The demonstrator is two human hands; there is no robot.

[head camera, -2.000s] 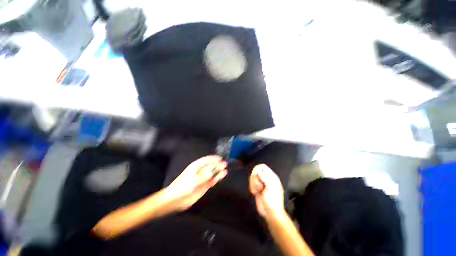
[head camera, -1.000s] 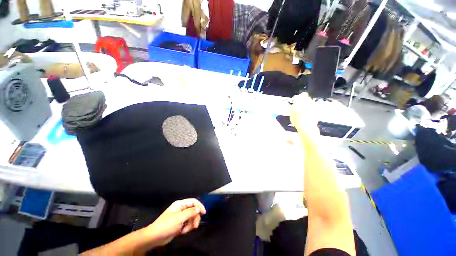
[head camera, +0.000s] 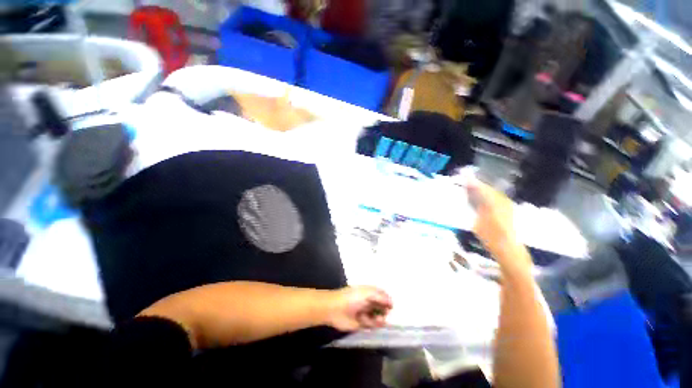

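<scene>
The black knit panel [head camera: 190, 220] lies on the white table, with the oval grey check patch [head camera: 270, 218] on its right part. My left hand [head camera: 363, 308] is at the table's front edge, just right of the panel's lower corner, with fingers curled; whether it holds something small is too blurred to tell. My right hand [head camera: 489, 212] is on top of the white sewing machine head [head camera: 432, 201], and its fingertips are blurred. The needle area [head camera: 369, 231] shows as small shiny parts right of the panel.
The patch stack [head camera: 95, 161] stands at the panel's upper left corner. Blue posts [head camera: 410, 155] rise behind the machine head. Blue crates [head camera: 341, 74], a red stool [head camera: 158, 36] and hanging clothes [head camera: 485, 38] are behind. A large blue crate [head camera: 607, 341] is at the lower right.
Both hands have left the lap area: my right hand went up to the machine top, and my left hand moved right to the table edge. The view has shifted; panel and patch still lie together.
</scene>
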